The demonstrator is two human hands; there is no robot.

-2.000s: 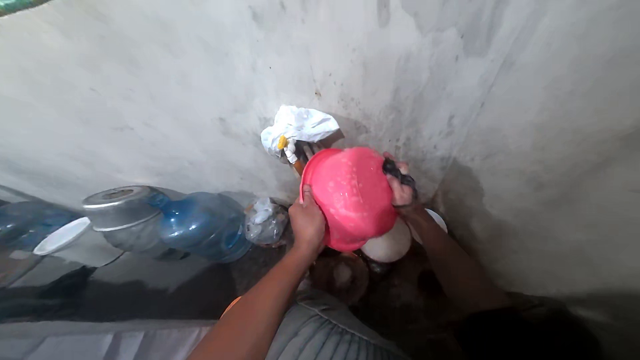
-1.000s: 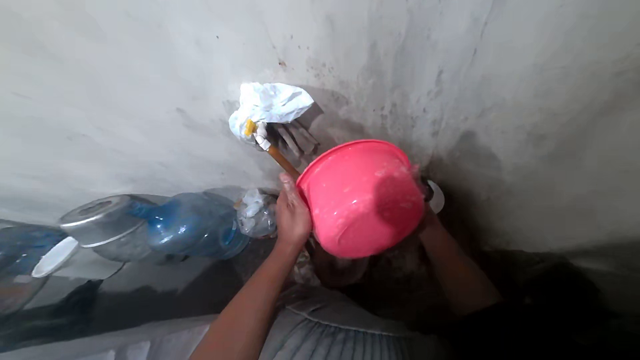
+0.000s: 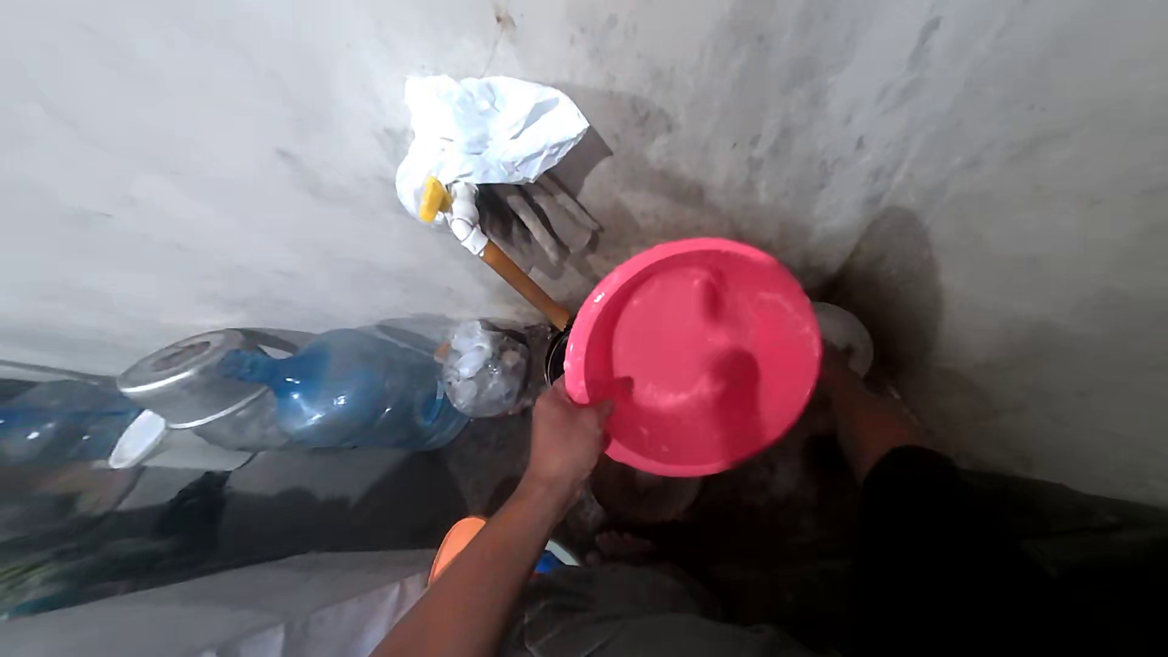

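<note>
A pink plastic basin (image 3: 693,356) is held up in front of me, its open inside facing me. My left hand (image 3: 568,436) grips the rim at its lower left, with the thumb over the edge. My right hand (image 3: 832,365) is at the basin's right side, mostly hidden behind it, so its grip cannot be made out. Just beyond that hand shows a pale round container (image 3: 844,336). Left of the basin, a brown pipe (image 3: 525,285) runs up to a white plastic fitting (image 3: 465,217) with a yellow tap handle (image 3: 434,200).
A white plastic bag (image 3: 502,128) hangs over the tap by the concrete wall (image 3: 776,109). To the left lie a clear bag with contents (image 3: 484,368), a blue water jug (image 3: 356,391), a metal pot (image 3: 196,374) and a white container (image 3: 139,440). An orange object (image 3: 456,547) shows beside my left forearm.
The basin has turned: its outer underside faced me before, and now its inside does. My left hand has stayed on its left edge.
</note>
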